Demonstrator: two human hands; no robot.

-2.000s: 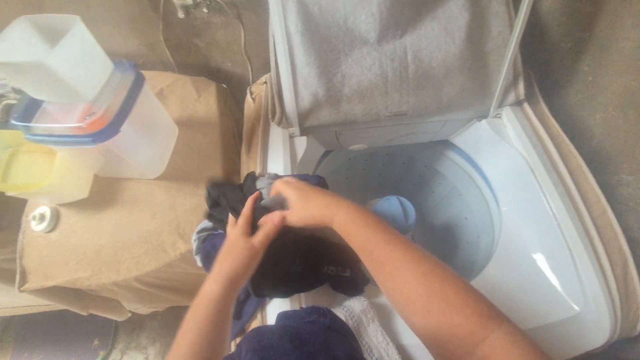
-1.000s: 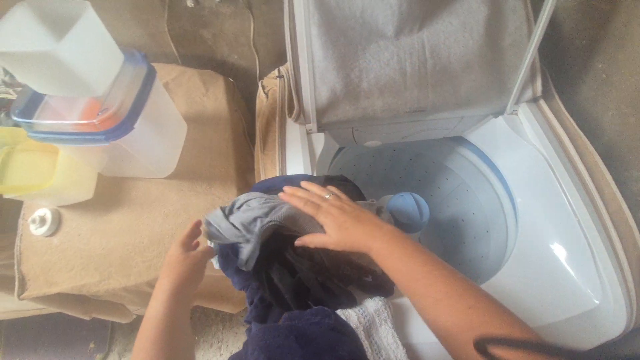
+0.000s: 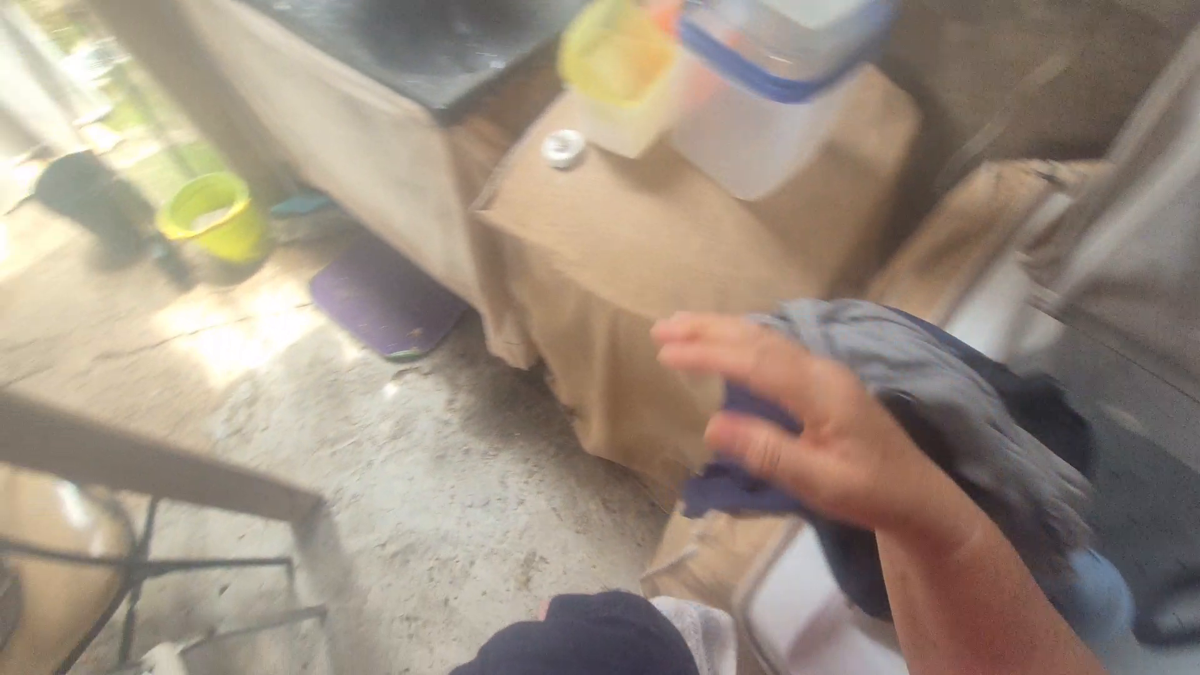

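Observation:
My right hand (image 3: 816, 431) reaches in from the lower right, its fingers apart and pointing left. It is over or against the near side of a heap of clothes, with a grey garment (image 3: 900, 366) on top and dark blue cloth (image 3: 741, 497) under the fingers. The heap lies at the washing machine's white edge (image 3: 797, 600). Dark cloth (image 3: 591, 642) and a white textured cloth (image 3: 698, 628) show at the bottom edge. A light blue part (image 3: 1097, 591) sits beyond my wrist. My left hand cannot be made out.
A brown-covered surface (image 3: 647, 253) holds a yellow container (image 3: 623, 66), a clear blue-rimmed container (image 3: 759, 131) and a small white round item (image 3: 562, 148). A dark-topped table (image 3: 403, 47) stands behind. On the floor are a purple mat (image 3: 384, 295) and a yellow-green bucket (image 3: 220, 220); metal-framed furniture (image 3: 141, 567) is at left.
The view has swung strongly left. My left hand, at the grey garment one second ago, has gone from sight. My right hand remains at the heap.

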